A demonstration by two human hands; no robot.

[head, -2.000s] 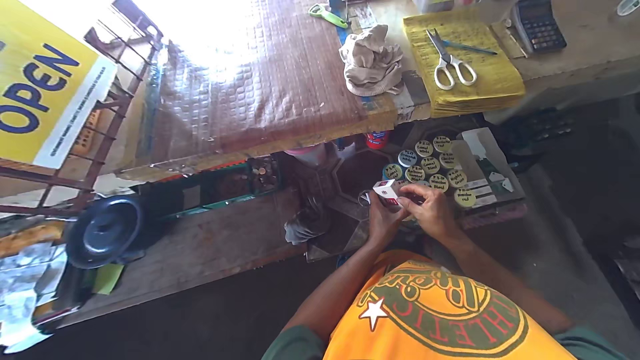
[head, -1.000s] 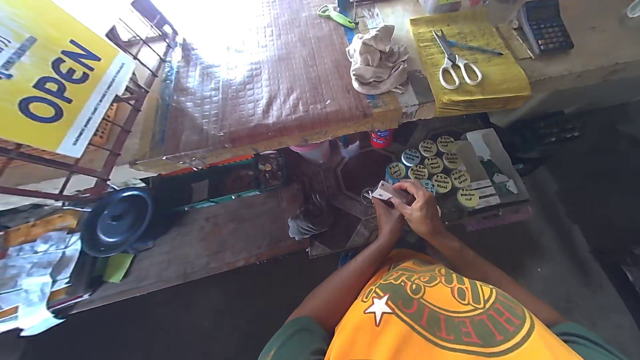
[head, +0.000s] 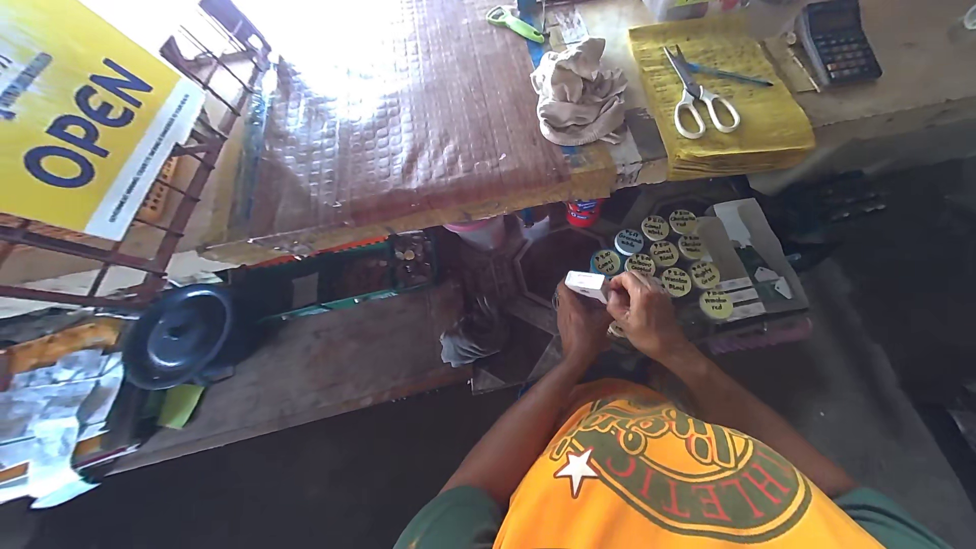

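Note:
My left hand (head: 581, 324) holds a small white box (head: 587, 285), which looks like a cigarette pack, upright above the lower shelf. The fingertips of my right hand (head: 640, 309) touch the box's right side; whether they grip a part of it cannot be told. Just beyond my hands stand several round containers with handwritten lids, among them a yellow-lidded one (head: 675, 282) and a white-lidded one (head: 629, 242). To their right lies an opened grey carton (head: 770, 267).
On the counter (head: 427, 114) above lie a crumpled cloth (head: 581, 95), a yellow paper pad (head: 762, 130) with white-handled scissors (head: 705, 110), a green peeler (head: 517, 24) and a calculator (head: 839, 46). A dark round lid (head: 179, 335) and a wire rack (head: 206, 152) are at the left.
Both hands stay together around the white box, whose tilt has changed a little. The fingers of my right hand have shifted along it.

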